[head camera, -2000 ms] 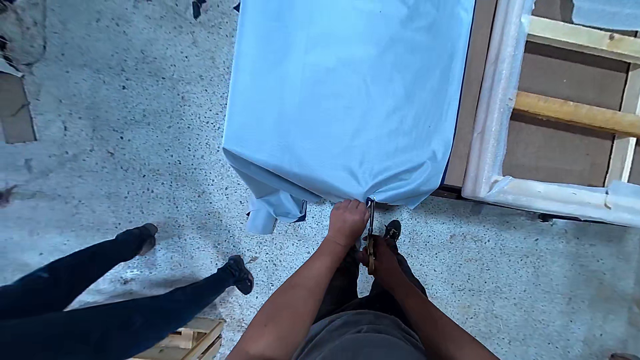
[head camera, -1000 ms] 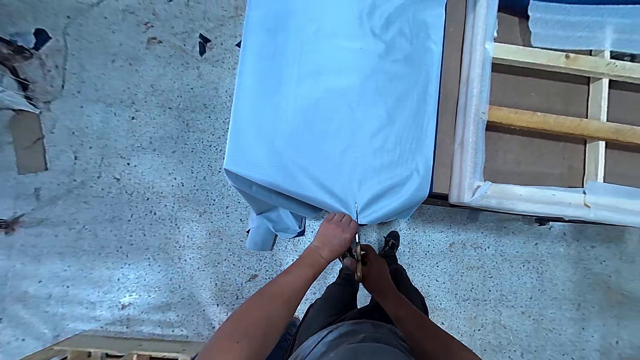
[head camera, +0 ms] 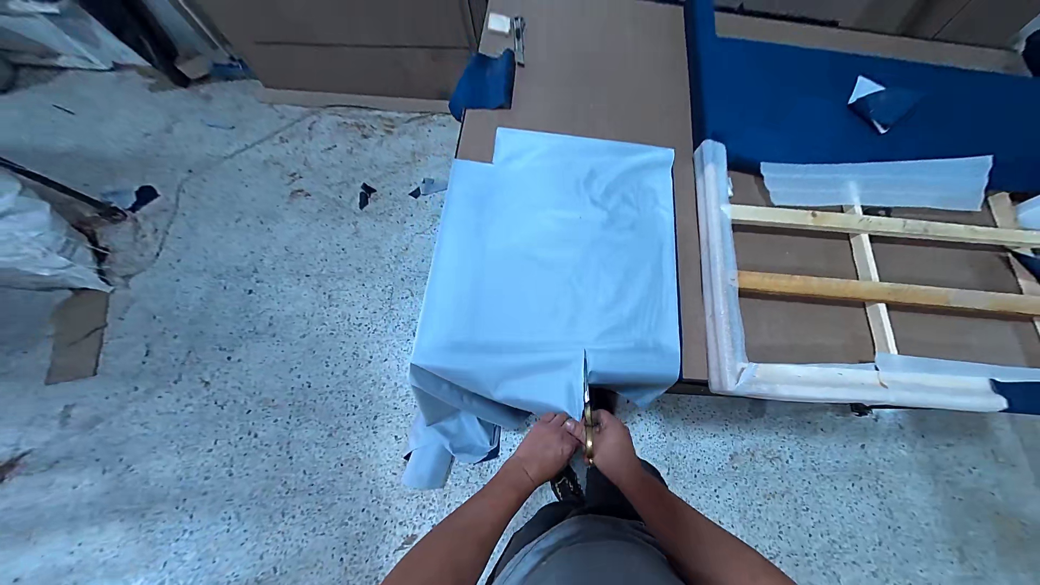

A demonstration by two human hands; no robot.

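A light blue sheet of fabric lies over the end of a brown-topped table and hangs past its near edge. Metal scissors with brass-coloured handles point away from me, their blades in a slit at the sheet's near edge. My right hand is closed round the scissor handles. Just left of the scissors, my left hand grips the hanging edge of the sheet. Both hands are close together, near my body. The sheet's left corner droops in folds toward the floor.
To the right, a wooden frame edged with white foam lies on the table. Dark blue fabric lies behind it. A blue scrap hangs at the table's left edge. Small dark scraps and a cardboard piece are on the floor.
The scissors have moved farther into the sheet, and a longer slit now shows at its near edge. The view has shifted to take in more of the table. The other person's legs are out of view.
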